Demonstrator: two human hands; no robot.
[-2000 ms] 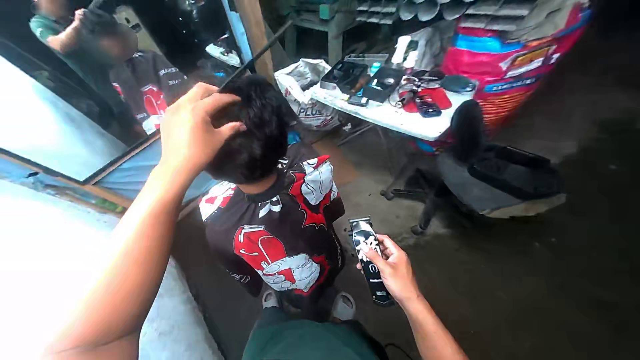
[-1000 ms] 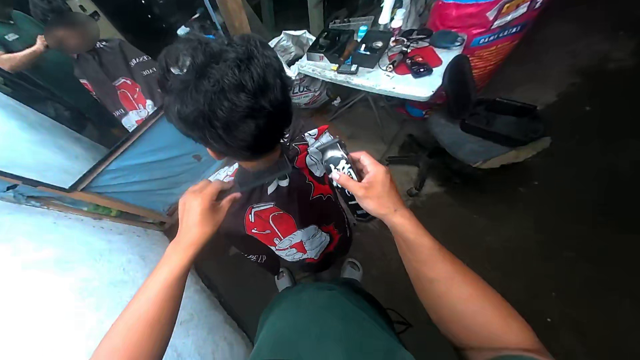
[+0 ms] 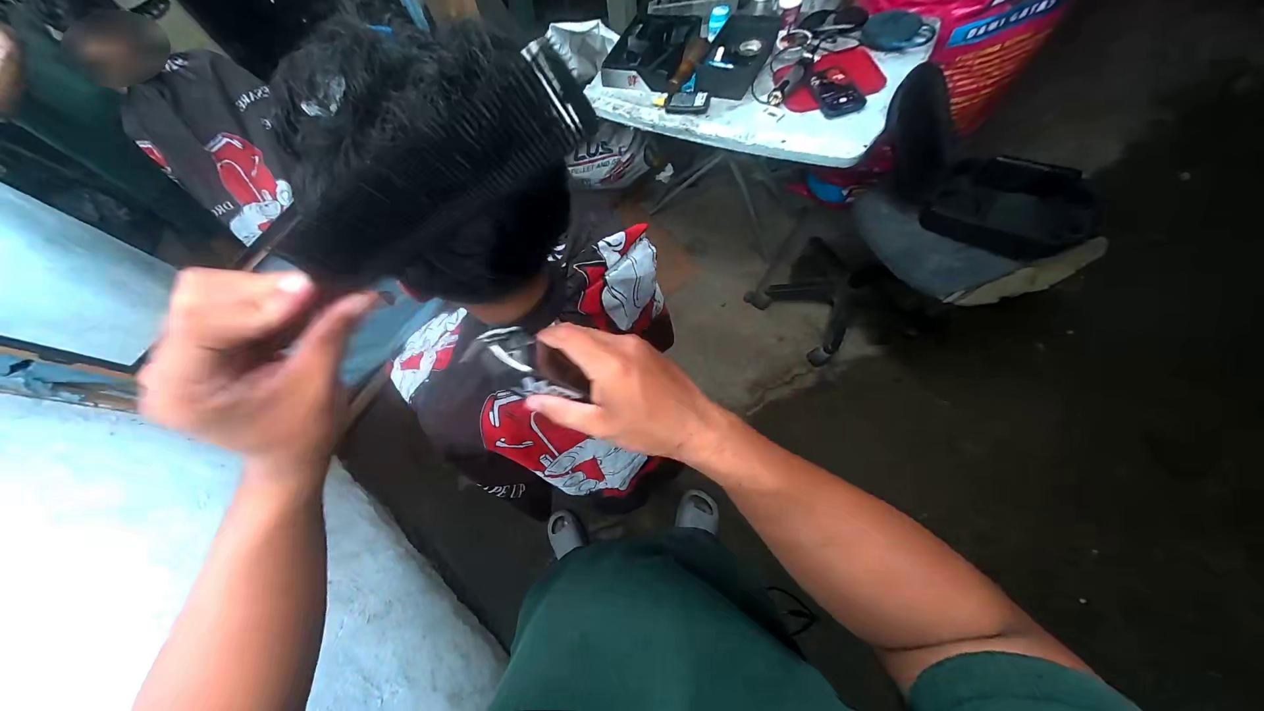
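A black comb slants across the back of a seated person's dark hair. My left hand, blurred, pinches the comb's near end at the left. My right hand is closed around a hair clipper, also blurred, just below the person's nape and over the back of the cape. The dark barber's cape has red and white printed figures and covers the person's shoulders and back.
A white table at the upper middle bears an open black case, cables and small tools. Right of it stands a swivel chair with a black tray on its seat. A mirror leans at left, above a pale wall ledge.
My left hand, seen without a comb one second ago beside the person's neck, now holds a comb at the hair. The clipper in my right hand has moved left to below the nape.
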